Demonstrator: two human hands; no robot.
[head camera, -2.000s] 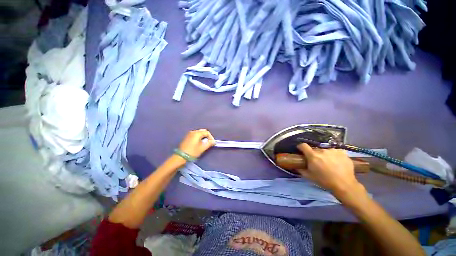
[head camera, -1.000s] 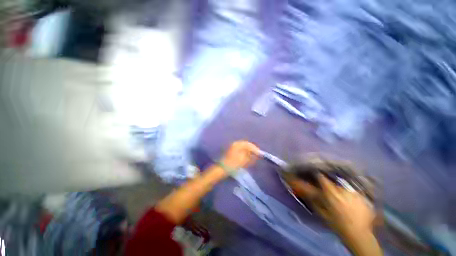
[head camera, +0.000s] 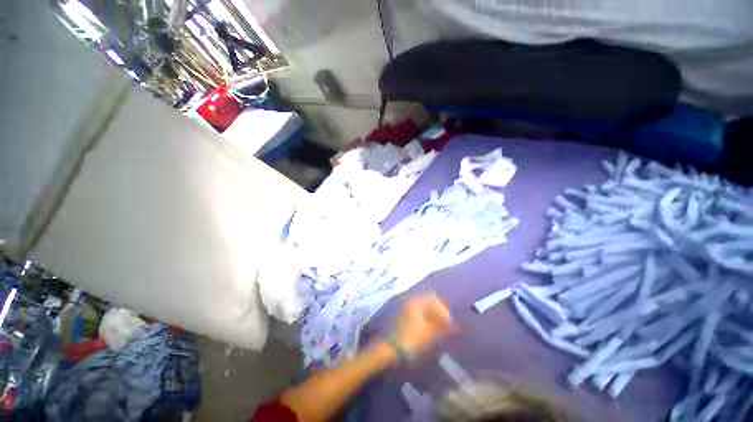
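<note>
My left hand, with a green wristband and dark red sleeve, is over the purple-blue table. It is blurred and its fingers look curled; whether it grips a strip cannot be told. Short light-blue strip ends show below it, one near the fabric strip and one further left. A blurred brownish shape, apparently the steam iron, is cut off by the bottom edge. My right hand is not in view.
A large heap of light-blue strips lies at right. A left-hand bundle of strips lies beside a white cloth pile. A long dark padded shape is beyond the table. A pale panel stands at left.
The view has swung left and up, so the iron has dropped to the bottom edge and my right hand has left the picture. The strip between my left hand and the iron no longer shows clearly.
</note>
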